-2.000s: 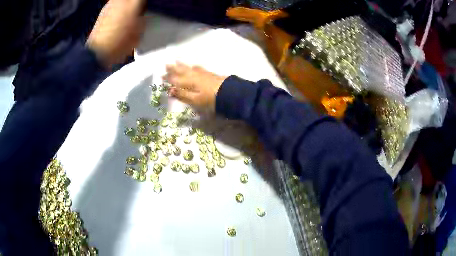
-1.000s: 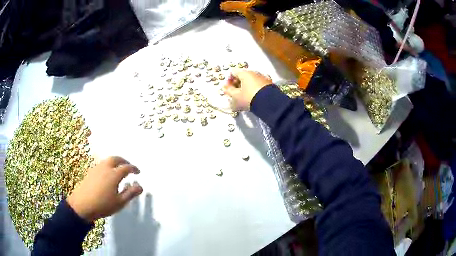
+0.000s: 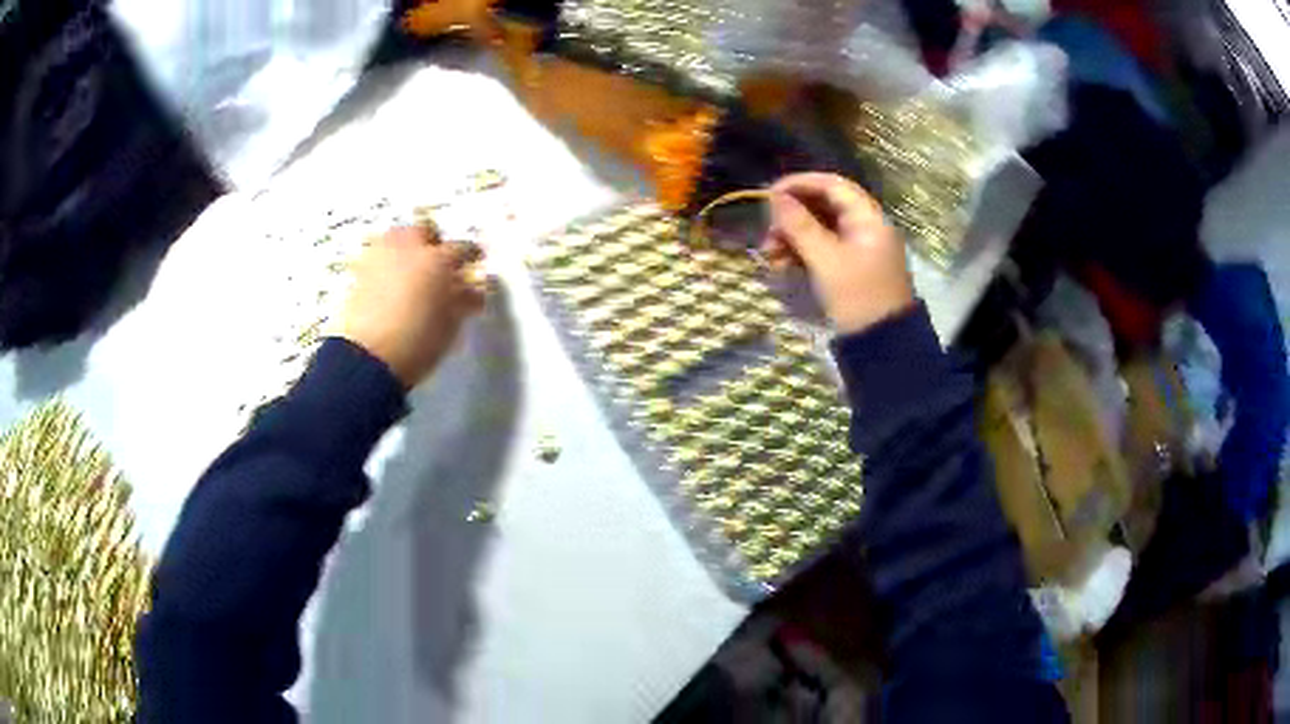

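Note:
My right hand [image 3: 846, 255] pinches a thin yellow-orange rubber band [image 3: 729, 200] above the upper right part of a stack of clear trays [image 3: 707, 382] filled with gold buttons. My left hand [image 3: 410, 300] is over the white tabletop, left of the trays, fingers curled beside scattered gold buttons; whether it holds anything cannot be told. Two loose buttons [image 3: 548, 447] lie nearer me, left of the trays. The picture is motion-blurred.
A large heap of gold buttons [image 3: 64, 566] lies at the left. A black and orange parcel bag [image 3: 594, 106] with filled trays is at the far edge. A clear bag of buttons [image 3: 920, 163] lies right of it. Black fabric [image 3: 85, 170] is far left; brown boxes [image 3: 1061, 453] are at right.
The view has swung right. My left hand has moved from beside the heap to the scattered buttons. My right hand has moved from the scattered buttons to above the trays, holding the rubber band.

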